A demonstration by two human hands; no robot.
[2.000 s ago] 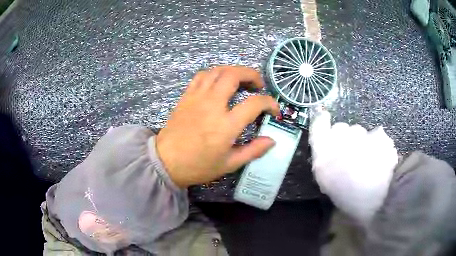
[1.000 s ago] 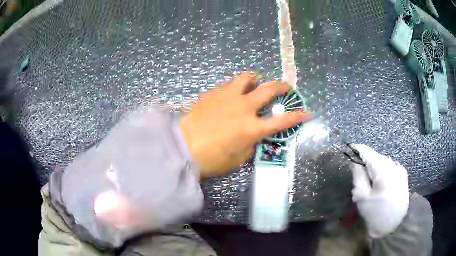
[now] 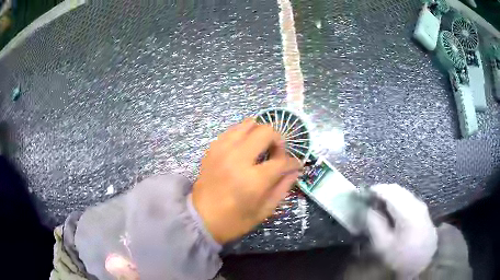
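Note:
A pale teal handheld fan lies on the mat, its round grille point(image 3: 285, 131) up and left, its handle point(image 3: 334, 196) slanting down to the right. The open neck point(image 3: 313, 174) shows small dark and coloured parts. My bare left hand point(image 3: 244, 178) is over the left part of the grille, its fingertips at the neck; the thumb side is blurred. My gloved right hand point(image 3: 403, 227) is at the lower end of the handle, blurred. Something dark shows at its fingers; I cannot tell whether it is the tool.
Several similar teal fans point(image 3: 465, 104) lie at the upper right. A long pale tape strip point(image 3: 291, 60) runs on the silvery bubble mat point(image 3: 164, 98) above the fan. A small teal bit point(image 3: 16, 92) is at the far left.
The fan's handle has swung from upright to slanting down right. My right hand has come to the handle's end. My left hand has shifted down, its fingers now drawn together near the neck.

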